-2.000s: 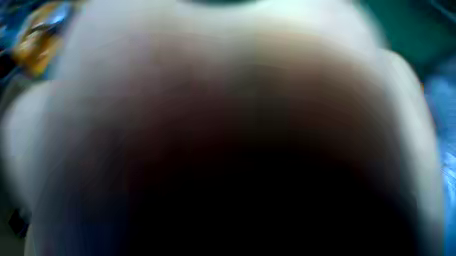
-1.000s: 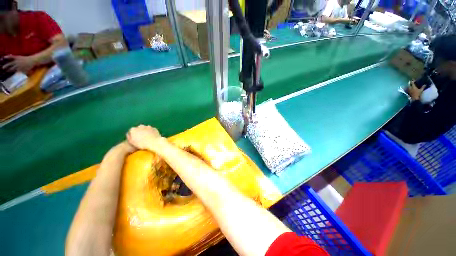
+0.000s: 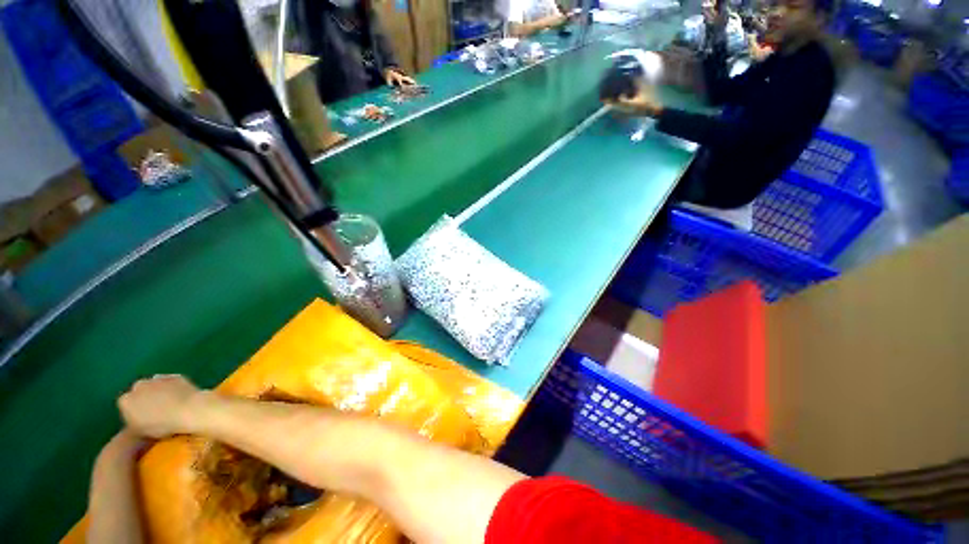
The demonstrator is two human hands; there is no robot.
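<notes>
The orange-wrapped fixture (image 3: 351,367) lies at the lower left, with a ragged hole in its top showing something dark inside. My right hand (image 3: 159,404) rests at the fixture's far left edge, its forearm crossing over the hole. My left hand (image 3: 130,438) meets it there and is mostly hidden under it. The hands touch or overlap; no held thing shows, and the fingers are unclear. The powered screwdriver (image 3: 287,170) hangs with its nose at the clear cup of screws (image 3: 367,282), beyond the fixture.
A speckled bag of screws (image 3: 473,292) lies right of the cup. The green conveyor belt (image 3: 414,165) runs beyond. Blue crates (image 3: 680,446), a red sheet (image 3: 712,361) and cardboard (image 3: 871,361) stand at right. A person in dark clothing (image 3: 770,117) holds a white-and-black appliance body (image 3: 634,72).
The view has swung right, so the fixture, hands and cup sit further left and lower. My hands are still together at the fixture's far edge. The person at right has raised an appliance body over the belt side.
</notes>
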